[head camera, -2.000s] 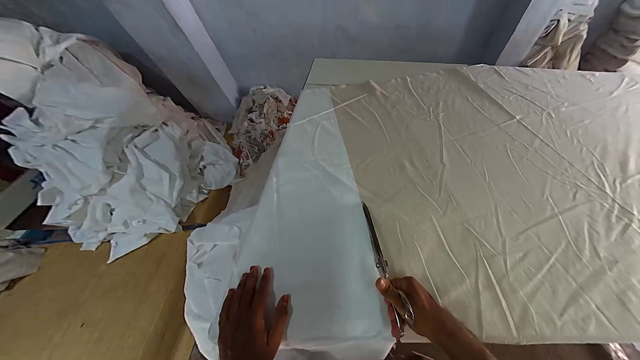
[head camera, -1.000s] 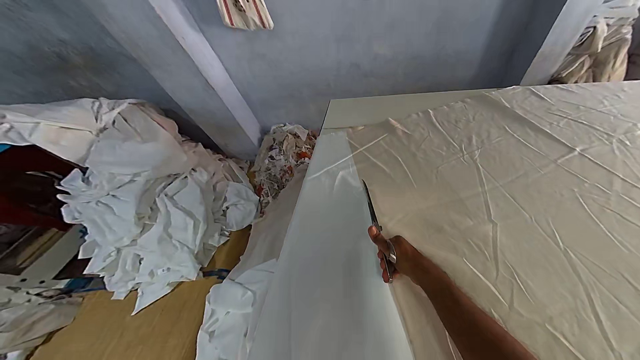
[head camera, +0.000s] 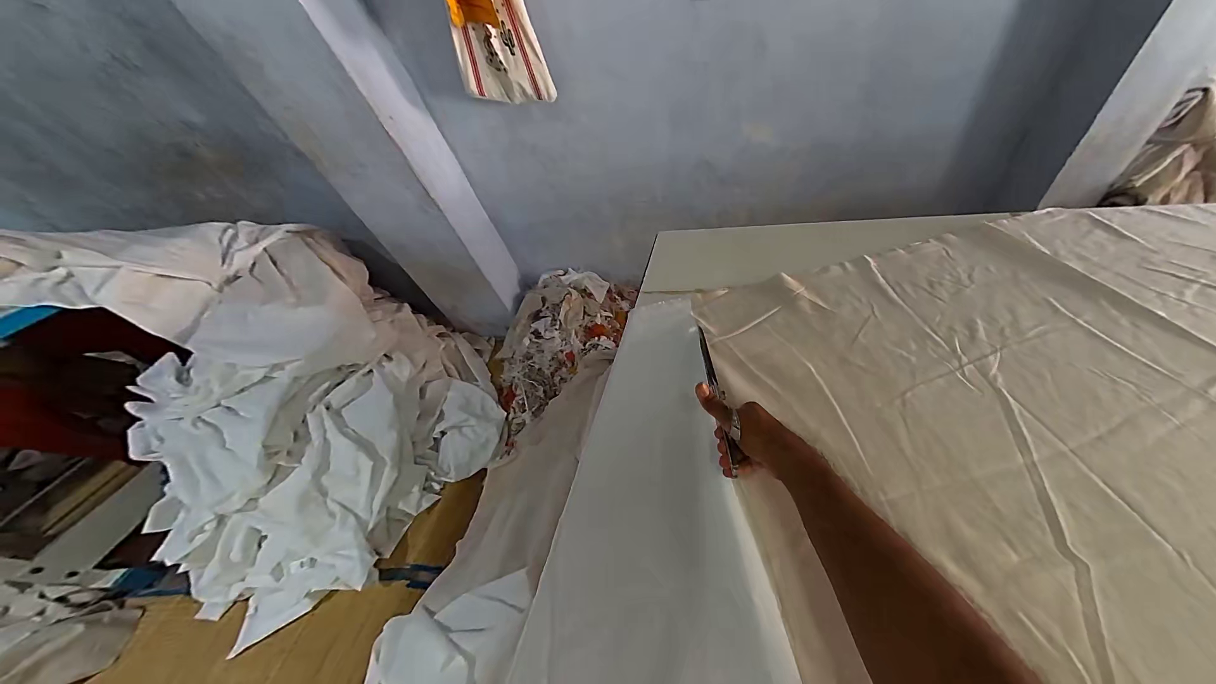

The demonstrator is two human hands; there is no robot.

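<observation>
My right hand is closed around the handles of metal scissors, whose blades point away from me toward the far end of the table. The blades lie along the border between a smooth white strip on the left and a wrinkled cream fabric sheet on the right. Part of the handles is hidden by my fingers. My left hand is out of view.
White cloth pieces are heaped at the left. Scraps fill a spot beyond the table's left edge. The bare tabletop shows at the far end, near a grey wall. A printed cloth bag hangs there.
My right hand has moved with the scissors toward the far end of the table, along the fabric's edge. My left hand, on the white strip two seconds ago, has left the view.
</observation>
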